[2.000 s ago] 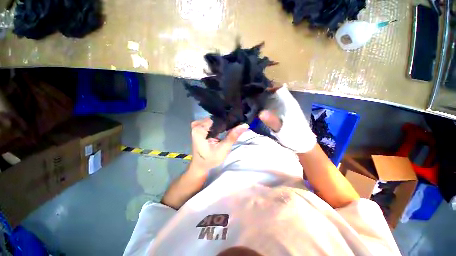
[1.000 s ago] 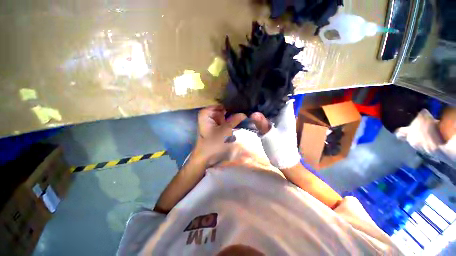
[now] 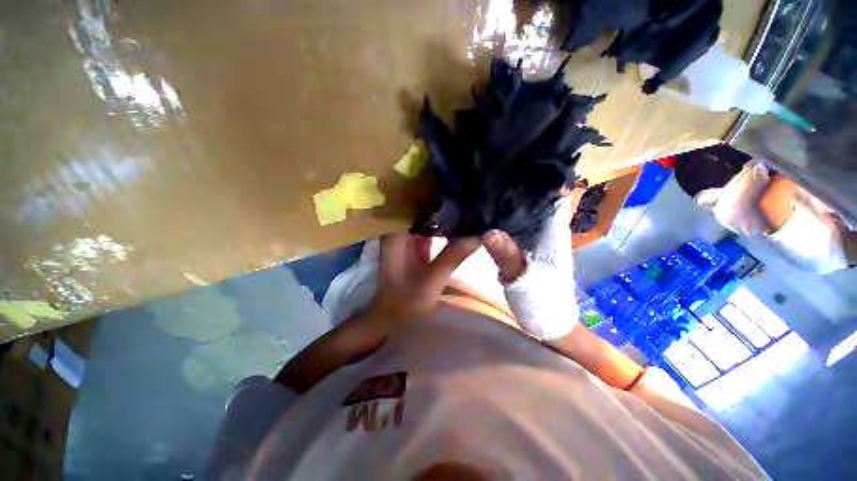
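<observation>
A black spiky hair cluster (image 3: 512, 141) is held at the front edge of the brown bench, its jagged tips pointing up and away from me. My bare left hand (image 3: 413, 268) grips its lower left edge. My right hand (image 3: 540, 277), in a white glove with bare finger ends, holds its lower right side. My fingertips are close together at the cluster's base, and some fingers are hidden behind it.
The bench (image 3: 235, 141) has pale yellow scraps (image 3: 348, 195). More black clusters (image 3: 658, 33) and a white glue bottle (image 3: 719, 83) lie at back right. A carton (image 3: 615, 202) stands below the bench at right. Another person's arm (image 3: 780, 202) is at far right.
The view has turned and shifted, so the bench fills more of the upper left. The cluster has gone from raised over the lap to the bench edge, still in both hands.
</observation>
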